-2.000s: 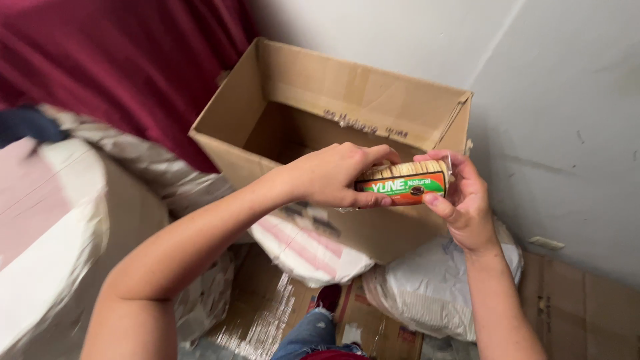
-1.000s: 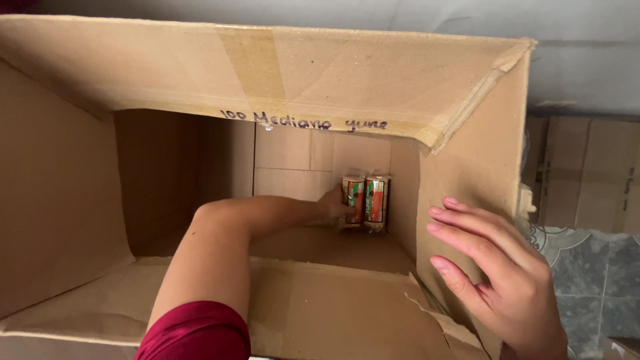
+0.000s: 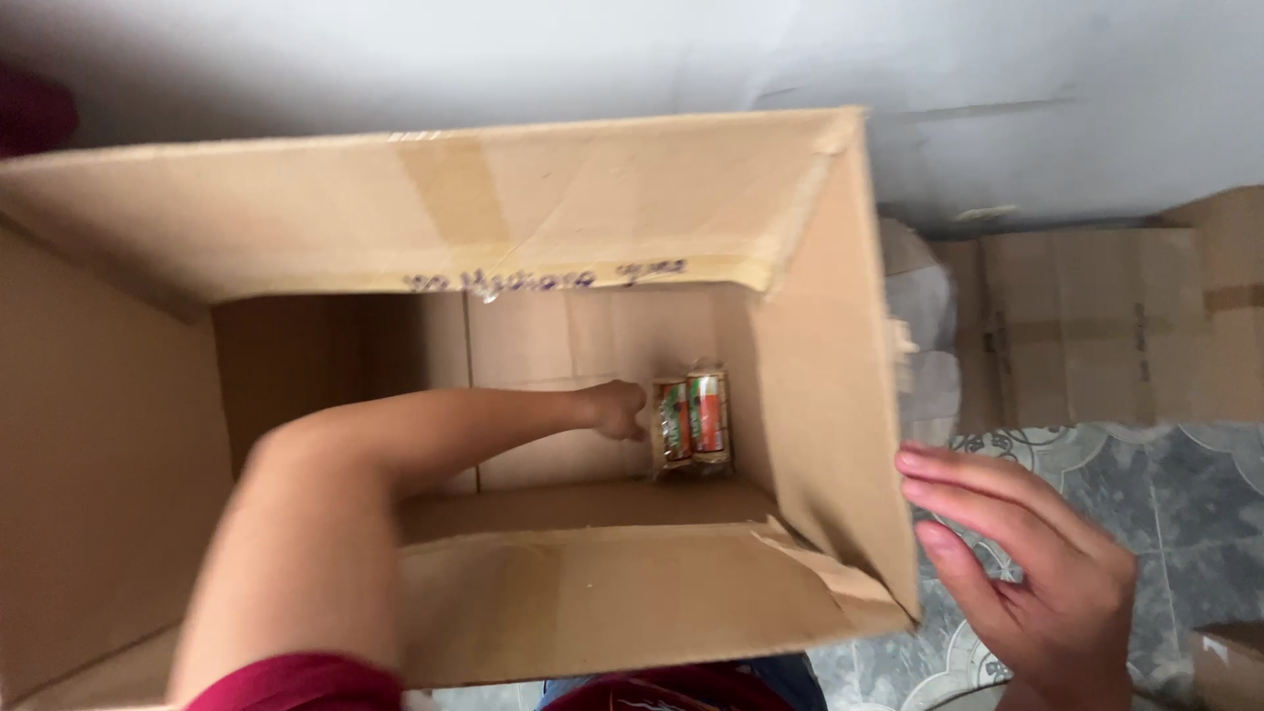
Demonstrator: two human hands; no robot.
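Deep inside a large open cardboard box (image 3: 652, 207), two clear-wrapped packs with orange and green labels lie side by side against the right inner wall. My left hand (image 3: 617, 410) is down in the box just left of the nearer pack (image 3: 672, 423); its fingers look curled, and whether they touch the pack is unclear. The other pack (image 3: 708, 415) lies to the right of it. My right hand (image 3: 1027, 563) is outside the box, holding nothing, its fingers apart and their tips at the outer edge of the right flap.
Handwriting marks the tape on the box's far side. Flattened or closed cardboard boxes (image 3: 1086, 326) stand at the right by the pale wall (image 3: 987, 89). Below them is a patterned tile floor (image 3: 1116, 494). A torn flap (image 3: 829, 573) sticks up at the box's near right corner.
Two seconds ago both hands held a labelled pack above the box. One second ago my left hand was at the left pack inside; now it has drawn slightly left. The view has shifted.
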